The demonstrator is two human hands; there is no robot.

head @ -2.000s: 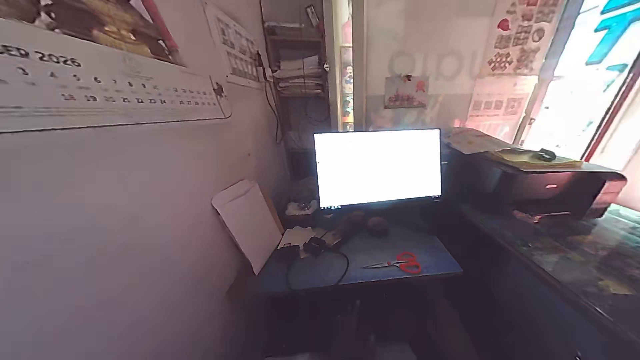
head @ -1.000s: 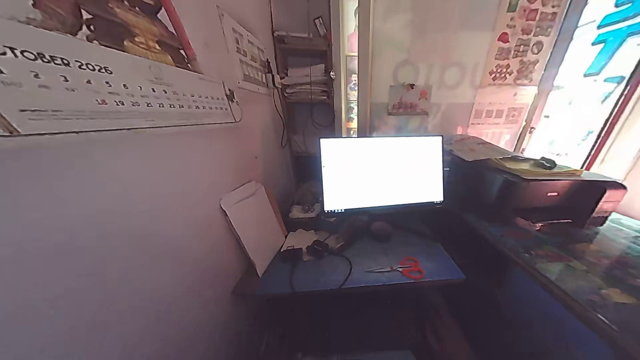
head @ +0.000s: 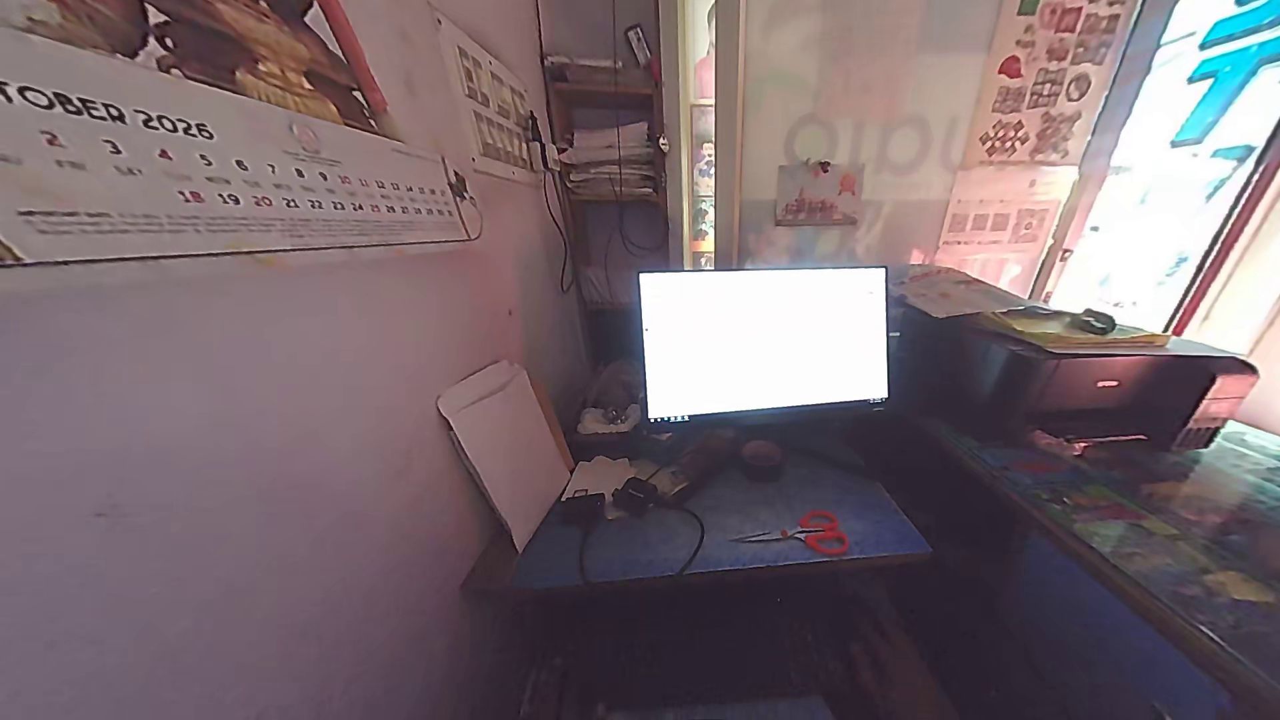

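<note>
In the dark space below the desk's front edge, my right hand [head: 893, 662] shows only dimly at the bottom. Its fingers and anything under them are lost in shadow. My left hand cannot be made out. A pale blue edge of some flat thing [head: 725, 708] lies low in the middle. Above, on the blue desk top [head: 640, 548], lie scissors with red handles [head: 822, 534], blades pointing left. Black cable connectors [head: 634, 495] with a looping cable lie left of them, by a roll of tape [head: 762, 458]. A lit monitor [head: 765, 343] stands behind.
White envelopes [head: 505, 450] lean on the left wall beneath a calendar [head: 230, 170]. Shelves with stacked papers [head: 612, 160] stand behind. At right, a black printer [head: 1120, 390] sits on a counter [head: 1130, 520], with papers and a small dark object [head: 1097, 320] on top.
</note>
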